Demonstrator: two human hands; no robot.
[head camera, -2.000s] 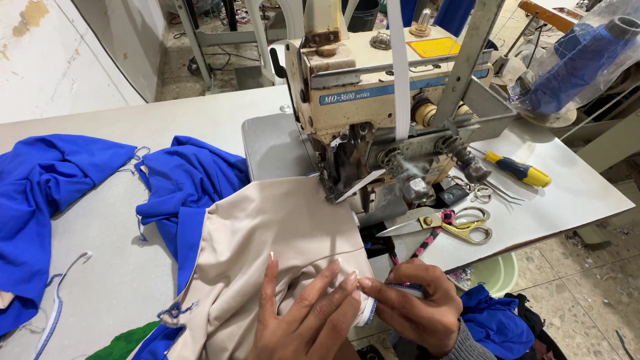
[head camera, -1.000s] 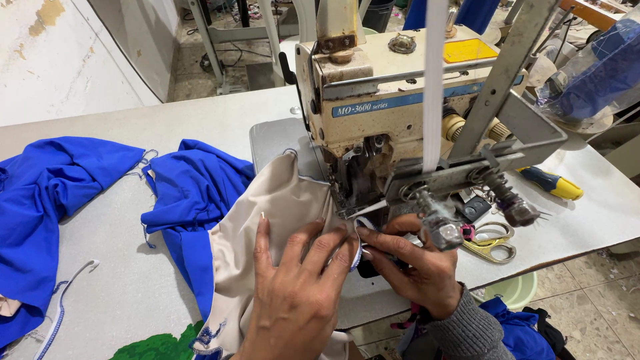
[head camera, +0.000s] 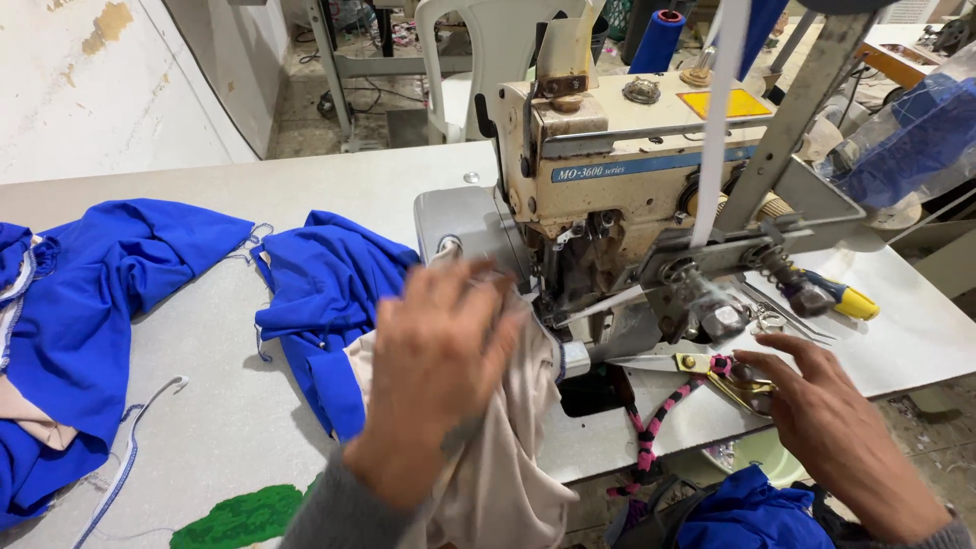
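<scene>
My left hand (head camera: 442, 366), blurred by motion, is over the beige fabric (head camera: 496, 450) left of the overlock sewing machine's needle area; whether its fingers grip the cloth is unclear. My right hand (head camera: 823, 412) reaches the handles of the scissors (head camera: 690, 363), fingers apart, by their finger loops. A pink and black braided cord (head camera: 656, 427) is tied to the scissors. White elastic tape (head camera: 713, 122) runs down to the overlock machine (head camera: 618, 160) and its presser foot. Blue fabric (head camera: 335, 282) joined to the beige piece lies to the left.
More blue fabric (head camera: 99, 305) lies on the left of the white table (head camera: 206, 343), with a loose trimmed strip (head camera: 126, 457) before it. A yellow-handled screwdriver (head camera: 846, 293) and metal tweezers (head camera: 793, 316) are behind the scissors. Below the table edge is a pale green basin (head camera: 778, 457).
My right hand has left the fabric edge at the machine and moved right to the scissors. My left hand has risen toward the machine's left side. The beige fabric has shifted and hangs bunched.
</scene>
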